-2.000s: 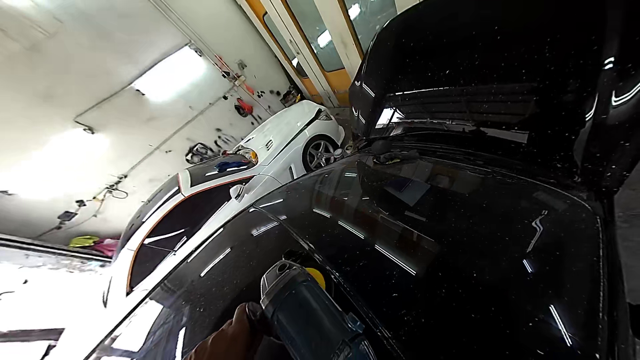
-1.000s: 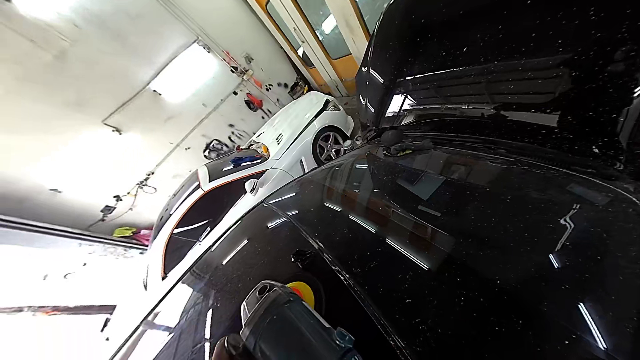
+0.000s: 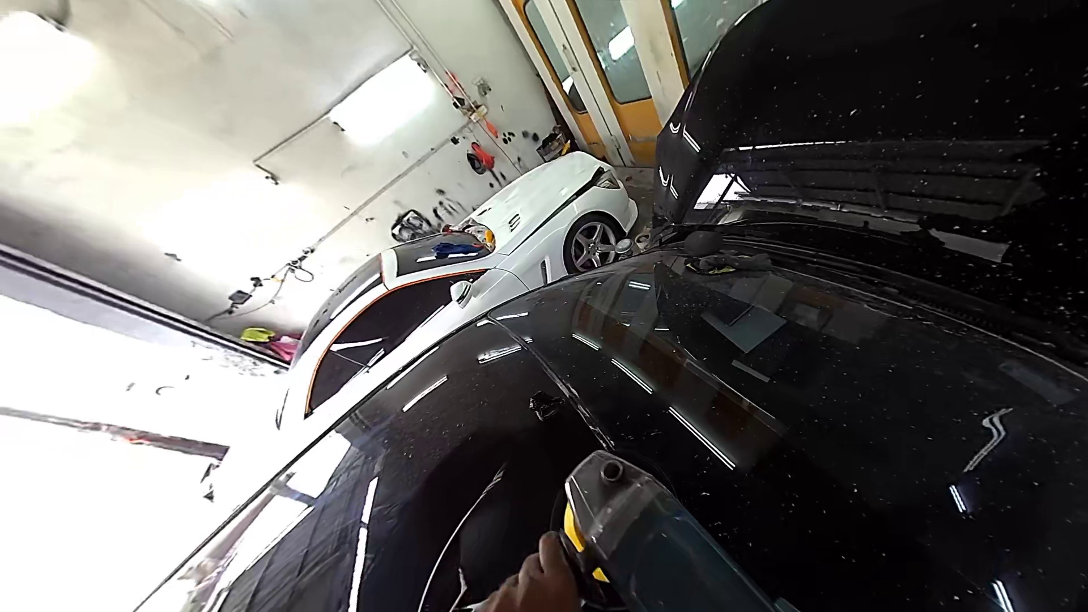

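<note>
At the bottom centre, a rotary polisher (image 3: 633,527) with a dark body and a grey head lies over the black car's roof panel (image 3: 450,442), close to the seam beside the windscreen (image 3: 816,408). Part of its yellow pad (image 3: 574,529) shows on the left of the head. My left hand (image 3: 540,582) is curled beside the head and appears to grip the polisher at its side; the grip itself is partly cut off by the frame. My right hand and the rear of the tool are out of view. A small dark mark or object (image 3: 544,405) sits by the seam.
The raised bonnet (image 3: 850,93) of the black car stands at upper right. A cloth-like item (image 3: 722,262) lies near the windscreen base. A white car (image 3: 544,221) is parked alongside, before a wall (image 3: 340,195) with cables. Yellow-framed doors (image 3: 633,102) stand behind.
The polisher has turned: its yellow pad, seen right of the head earlier, now shows on the left. My left hand, mostly cut off one second ago, shows more of its fingers.
</note>
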